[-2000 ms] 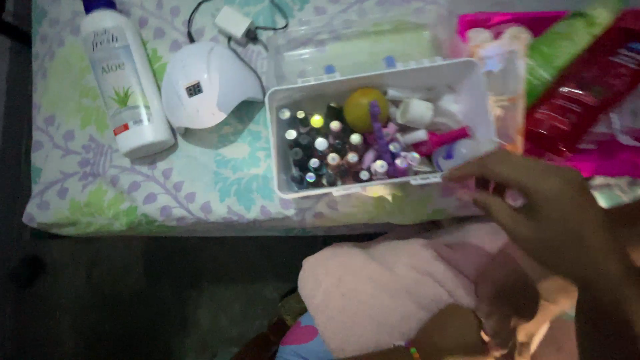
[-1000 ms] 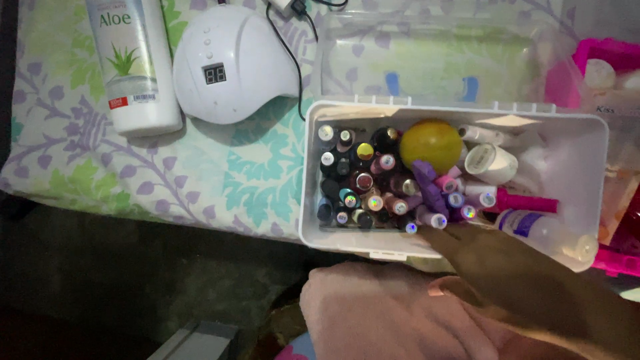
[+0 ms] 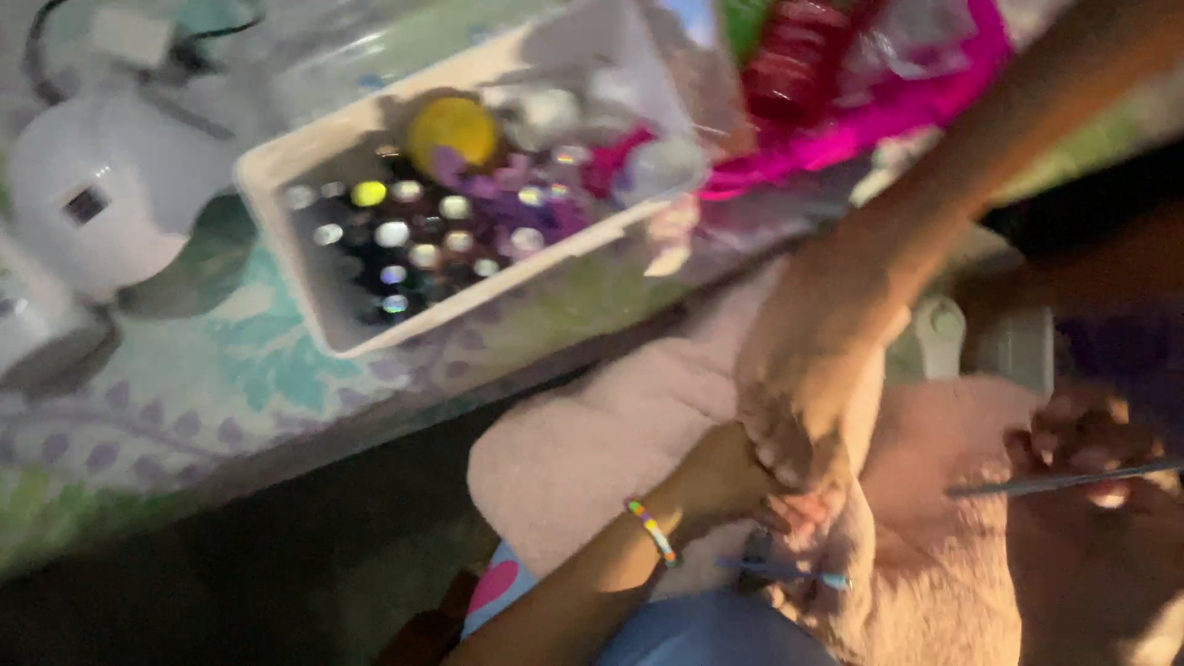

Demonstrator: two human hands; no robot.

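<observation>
My left hand [image 3: 740,476], with a multicoloured bracelet at the wrist, reaches in from the bottom over a pink towel [image 3: 592,407] and holds another person's hand [image 3: 805,388], which comes from the upper right. The fingers overlap there, so the exact grip is partly hidden. At the right, in shadow, my right hand [image 3: 1091,453] holds a thin, flat tool, seemingly a nail file [image 3: 999,487], its free end pointing left. A white plastic box [image 3: 481,294] on the patterned cloth contains several nail polish bottles [image 3: 393,233], a yellow round thing [image 3: 453,132] and purple items [image 3: 527,199].
At the left on the table's patterned cloth [image 3: 305,356] is a white nail lamp [image 3: 120,176] with a cord, beside a white bottle [image 3: 46,314]. A bright pink bag [image 3: 860,139] with a red pack [image 3: 795,65] is at the upper right. The picture is blurred.
My right hand has left the near edge of the box and is now at the right with the thin tool. My left hand with the bracelet has come into view. The view has tilted.
</observation>
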